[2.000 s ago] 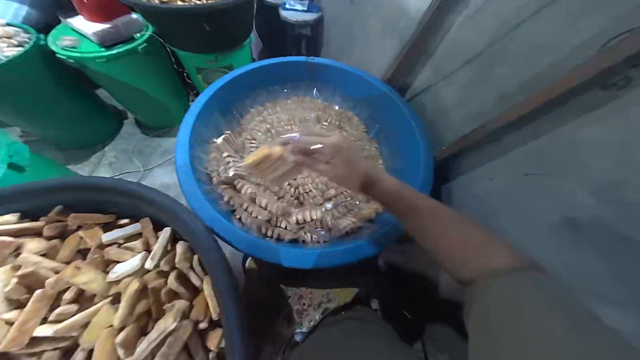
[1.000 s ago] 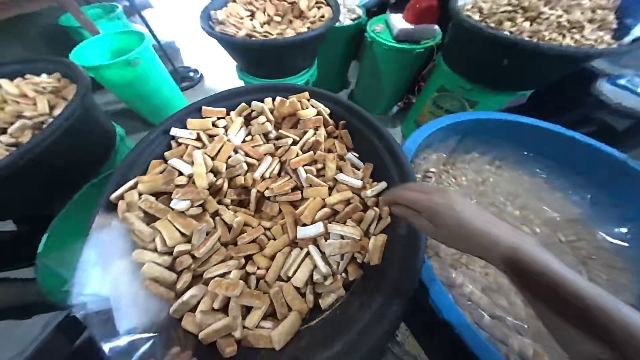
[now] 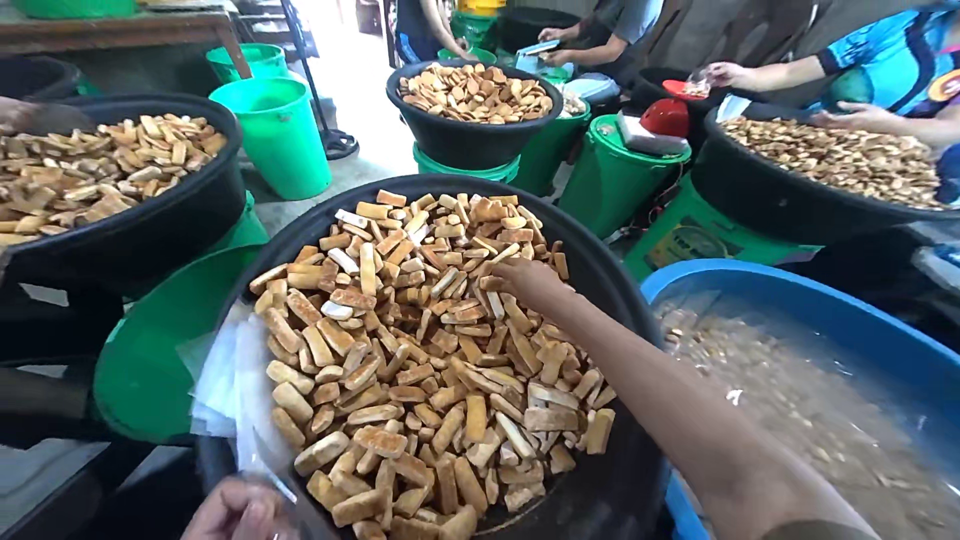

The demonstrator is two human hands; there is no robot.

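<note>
A wide black tub [image 3: 634, 315] in front of me holds a heap of browned, stick-shaped biscuit pieces [image 3: 405, 375]. My right hand [image 3: 529, 285] reaches over the tub's right side, with its fingers down among the pieces; whether it grips one cannot be told. At the bottom left, my left hand [image 3: 244, 514] is partly cut off by the frame, its fingers bent around clear plastic bags [image 3: 251, 390] that lie against the tub's left rim. To the right is a blue basin [image 3: 795, 281] with many filled clear packets [image 3: 787, 397], somewhat blurred.
More black tubs of food pieces stand at the left [image 3: 225, 157], the back [image 3: 465, 139] and the right [image 3: 810, 202]. Green pails [image 3: 281, 142] and a green lidded bucket [image 3: 607, 180] are behind. Several people work at the back and right; another person's hand [image 3: 15, 114] is at far left.
My right hand, over the blue basin with a packet two seconds ago, was at the black tub's right rim one second ago and is now farther in among the pieces. The view has swung left and up.
</note>
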